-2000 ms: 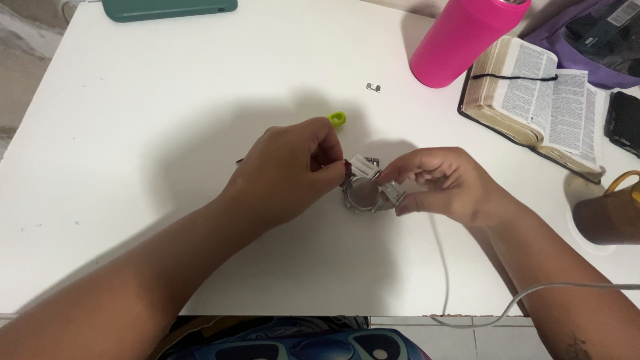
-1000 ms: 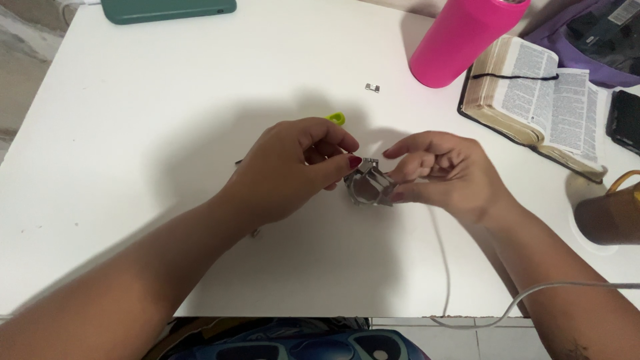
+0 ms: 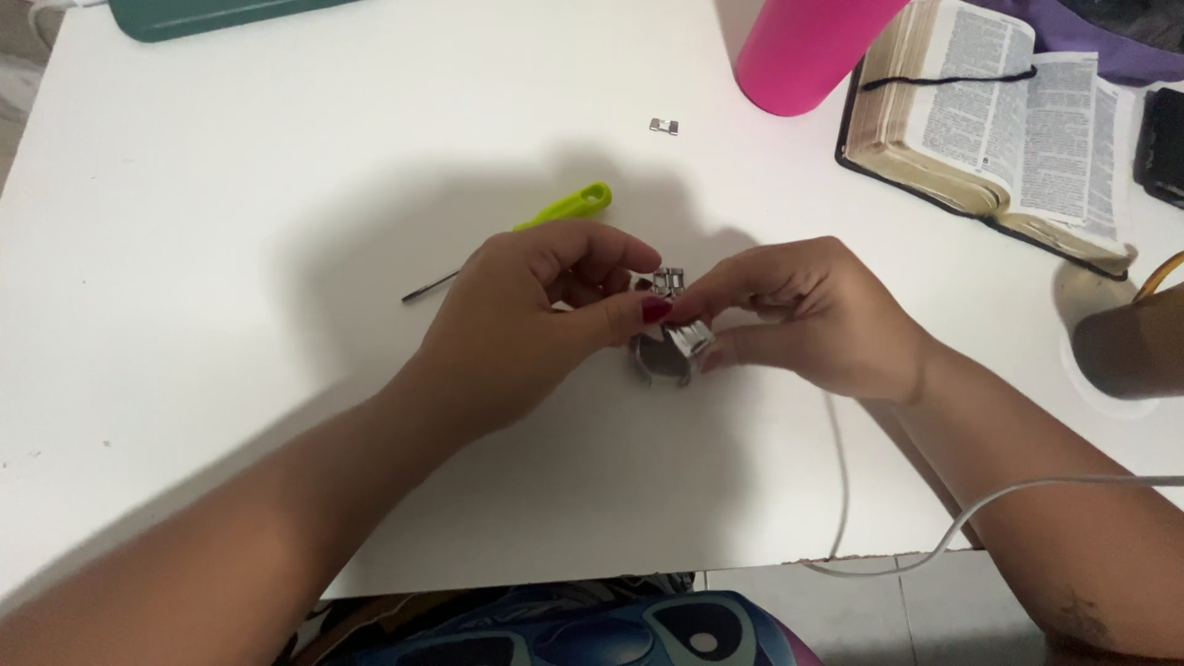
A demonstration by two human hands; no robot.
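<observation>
Between my two hands, just above the white table, is a silver metal-link wristwatch [image 3: 664,361], its case lowest and its bracelet partly hidden by fingers. My left hand [image 3: 546,314] pinches the bracelet between thumb and fingers. The thumb and index finger of my right hand [image 3: 795,314] grip the bracelet from the other side. Behind my left hand lies a screwdriver with a lime-green handle [image 3: 564,205], its thin shaft pointing to the lower left. A loose metal watch link [image 3: 663,126] rests farther back on the table.
A pink bottle [image 3: 795,55] stands at the back beside an open book [image 3: 980,120]. At the right are a brown mug [image 3: 1133,342] and a dark device [image 3: 1164,143]. A grey cable [image 3: 971,509] crosses the front edge by my right forearm. A green case [image 3: 213,14] lies back left.
The watch has been turned between my hands, and its bracelet is now bunched differently. My right fingers have closed in on it. More of the screwdriver shows behind my left hand.
</observation>
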